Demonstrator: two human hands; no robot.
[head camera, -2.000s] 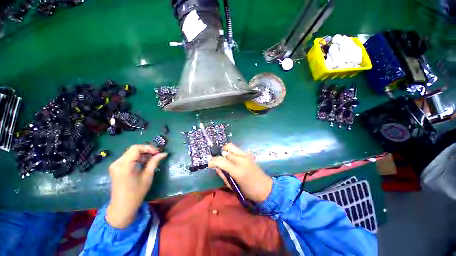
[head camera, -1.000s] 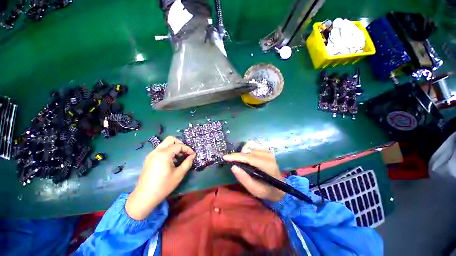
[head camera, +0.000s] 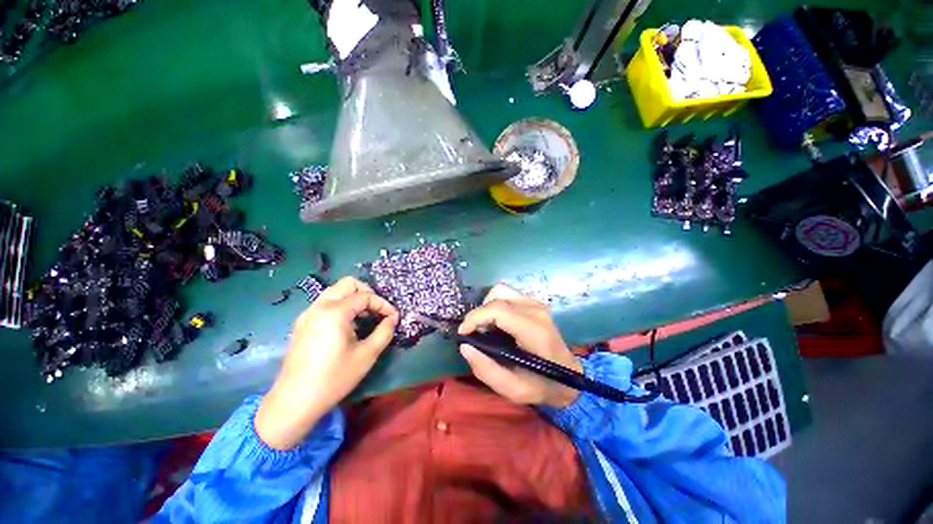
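Note:
The speckled PCB panel (head camera: 417, 278) lies on the green mat in front of me. My right hand (head camera: 520, 348) holds the black soldering iron (head camera: 537, 364) like a pen, its thin metal tip at the panel's near edge. My left hand (head camera: 338, 353) is at the panel's near left corner, thumb and fingertips pinched on a small black component (head camera: 365, 325), mostly hidden by the fingers. Where exactly the iron tip touches is too small to tell.
A large component pile (head camera: 123, 276) lies left, with a few loose pieces beside my left hand. The fume hood (head camera: 394, 143) hangs beyond the panel, next to the solder pot (head camera: 535, 164). A yellow basket (head camera: 701, 97), populated panel (head camera: 698, 182) and fan (head camera: 827, 235) are at right.
My left hand has moved right from beside the loose pieces to the panel's corner. The iron has swung from above the panel's middle to its near edge and lies flatter.

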